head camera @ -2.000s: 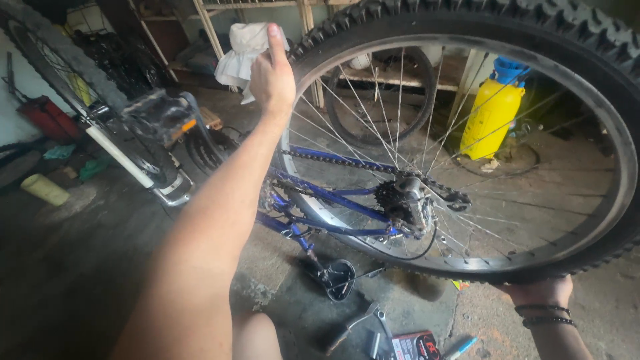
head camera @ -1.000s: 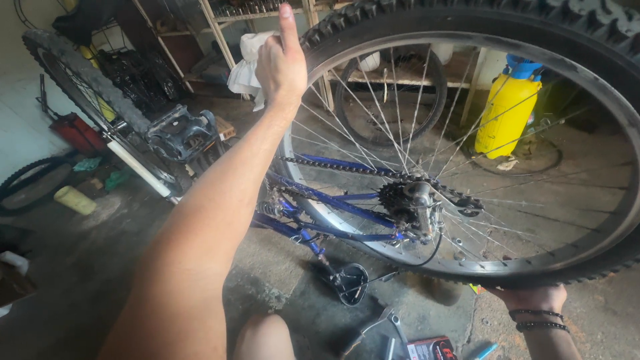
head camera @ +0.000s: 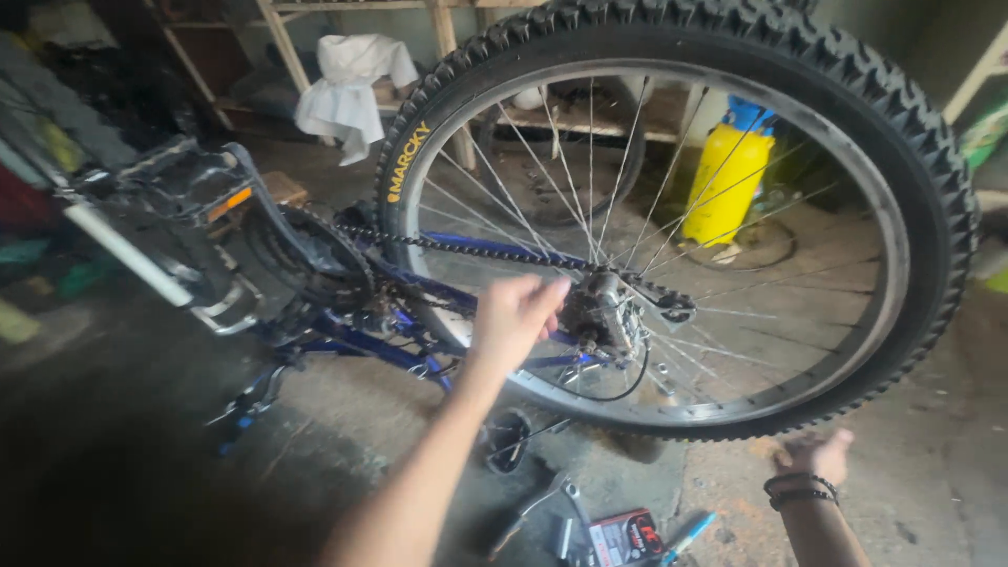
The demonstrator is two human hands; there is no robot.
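A blue bicycle frame [head camera: 370,346] stands upside down, its knobbly-tyred rear wheel [head camera: 409,161] filling the right half of the view. My left hand [head camera: 516,315] is in front of the blue stays, just left of the rear derailleur [head camera: 618,315]; its fingers are curled, and whether they touch anything does not show. Above it the chain [head camera: 472,248] runs from the chainring to the rear sprockets. Below the tyre's lower right edge is my right hand [head camera: 815,457], with dark beaded bracelets at the wrist. It appears to hold nothing, its fingers partly hidden and blurred.
On the floor below lie a wrench [head camera: 579,504], a red and black box [head camera: 626,539], a blue pen-like item [head camera: 689,537] and the bicycle saddle [head camera: 508,441]. Behind the wheel are a yellow sprayer tank [head camera: 724,185] and wooden shelving [head camera: 441,39]. A white cloth [head camera: 354,87] hangs at the upper left.
My left hand has come down from the tyre's upper left side to beside the rear derailleur. My right hand, which was against the tyre's underside, is now a little below it.
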